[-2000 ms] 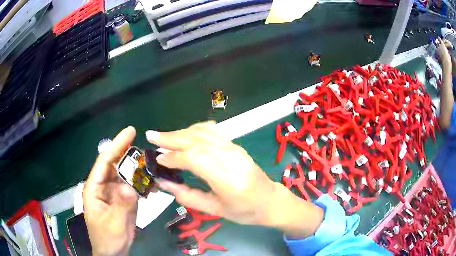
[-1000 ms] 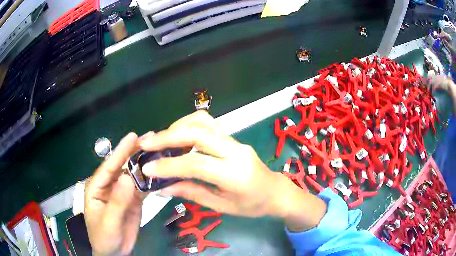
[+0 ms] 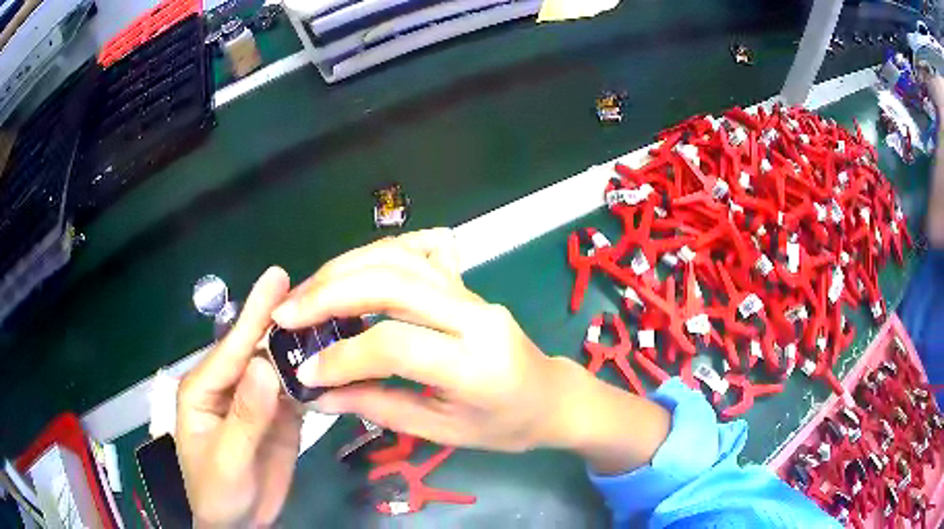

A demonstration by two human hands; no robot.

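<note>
A dark watch body (image 3: 293,354) is held between my two hands at the centre left, above the bench mat. Its end edge looks silvery, and no gold shows. My left hand (image 3: 236,403) holds it by the left end, with thumb and fingers around the edge. My right hand (image 3: 445,346) lies over it from the right, with fingertips on its dark face and edges. The fingers hide most of the body. A white wipe (image 3: 317,426) lies partly hidden below my hands.
Red clamps (image 3: 414,484) lie below my right hand. A large clamp pile (image 3: 725,248) and pink tray (image 3: 880,418) are at right. Open units (image 3: 390,207) sit on the belt (image 3: 279,186). A bottle (image 3: 210,297) stands behind my left hand. Another person's arm (image 3: 935,176) is far right.
The opened case and dark screen, apart two seconds ago, are now together and the gold inside is hidden. The belt units have moved left. The other person's arm has moved.
</note>
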